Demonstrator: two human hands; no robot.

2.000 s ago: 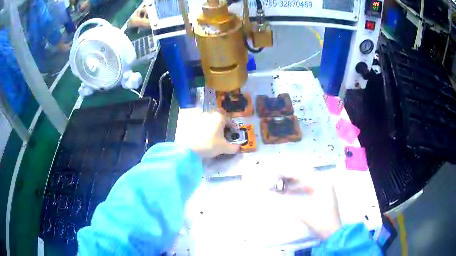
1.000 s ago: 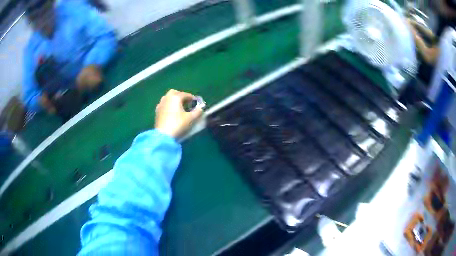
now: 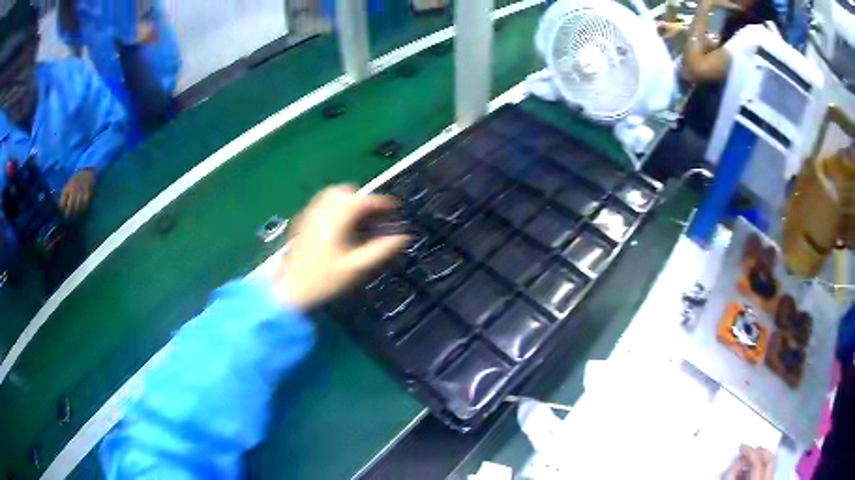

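My left hand (image 3: 333, 246) is over the near left part of the black blister tray (image 3: 525, 272). It is blurred, with thumb and fingers apart and nothing seen between them. Parts sit in some tray pockets beside and under the hand. A small silvery-rimmed watch case (image 3: 273, 228) lies on the green conveyor belt (image 3: 202, 225), just left of the hand. My right hand (image 3: 753, 465) is cut off at the bottom edge, on the white table; only blurred fingers show, and what they hold cannot be told.
A white fan (image 3: 600, 61) stands beyond the tray. On the right are a blue press post (image 3: 727, 187), a gold press head (image 3: 820, 211) and orange-brown fixtures (image 3: 743, 331); one holds a silvery part. More dark parts lie on the belt. Several people in blue sit or stand at upper left.
The view has swung from the press to the belt and tray. My left hand has opened; the part it held is gone from its fingers, and it has moved over the tray. The fingers of my right hand show again.
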